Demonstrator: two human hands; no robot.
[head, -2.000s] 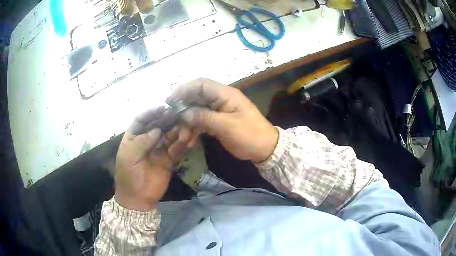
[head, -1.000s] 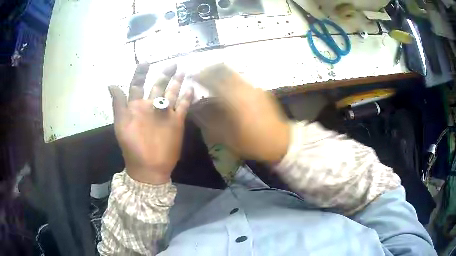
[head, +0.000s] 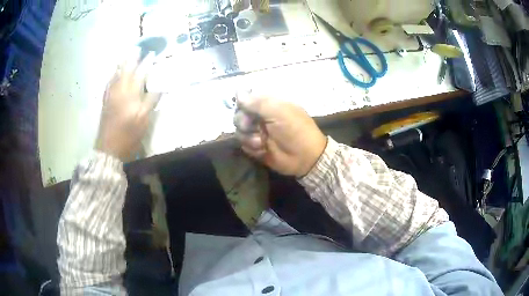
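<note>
My right hand [head: 281, 134] is curled above the table's front edge. A small blurred shiny thing, which looks like a bobbin [head: 231, 102], is at its thumb and fingertips. My left hand [head: 124, 110] is over the left part of the white table, blurred, fingers pointing to the back. Whether it holds anything is hidden. Behind the hands, the rotary hooks [head: 220, 31] show in the bed opening, with a shiny slide plate [head: 267, 23] to the right.
Blue-handled scissors [head: 362, 62] lie on the table at the right, blades toward the back left. A yellow item [head: 446, 50] lies near the right table edge. Below that edge are a yellow-orange item [head: 405, 124], a dark thread tube [head: 406, 139] and dark cloth.
My hands were together at first, then my left palm was open with a bobbin on it. Now my left hand is turned over and farther left, and my right hand is curled at the table edge.
</note>
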